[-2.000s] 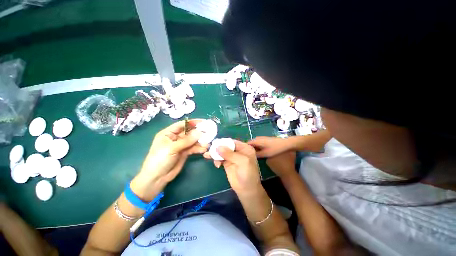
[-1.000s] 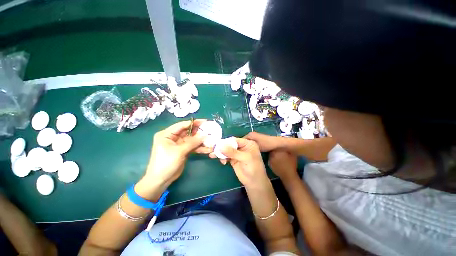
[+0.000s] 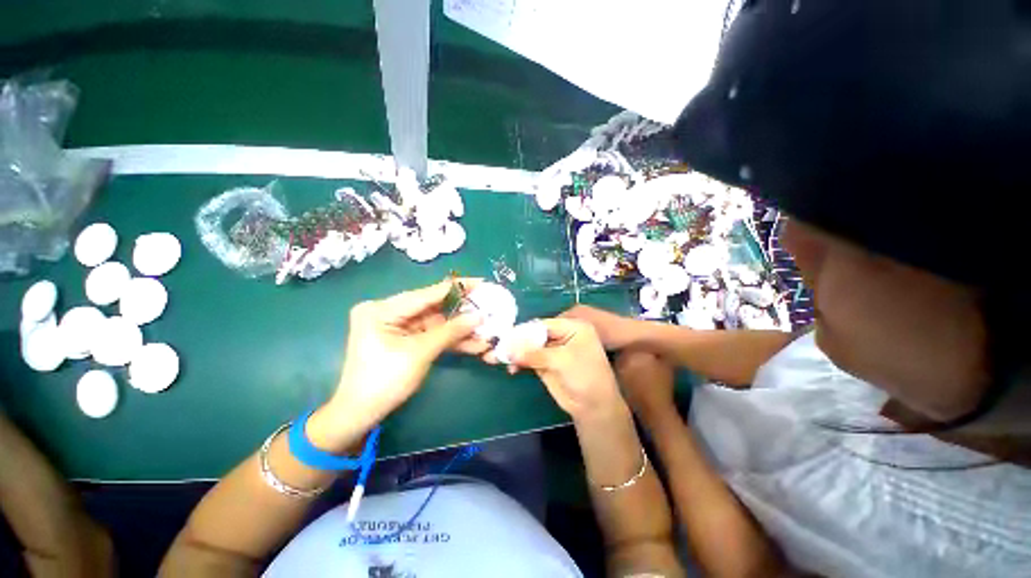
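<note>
My left hand (image 3: 390, 348), with a blue wrist strap (image 3: 322, 443) on its wrist, holds a white disc (image 3: 493, 309) upright by its edge between thumb and fingers. Small greenish and orange wire-like parts show at its fingertips. My right hand (image 3: 574, 364) pinches a second white disc (image 3: 521, 341), which overlaps the lower right edge of the first. Whether the two discs touch is hard to tell. Tiny metal parts (image 3: 504, 270) lie on the green mat just beyond the hands.
Loose white discs (image 3: 117, 339) lie at left, below a crumpled plastic bag (image 3: 43, 186). A bag of metal parts (image 3: 243, 231) and wired discs (image 3: 427, 220) lie beyond my hands. A larger wired pile (image 3: 667, 243) is at right. A co-worker's arm (image 3: 690, 352) reaches close beside my right hand.
The view has shifted, showing more of the right pile. The co-worker's head has moved right. Coloured wire parts show more clearly at my left fingertips. Both hands still hold their discs.
</note>
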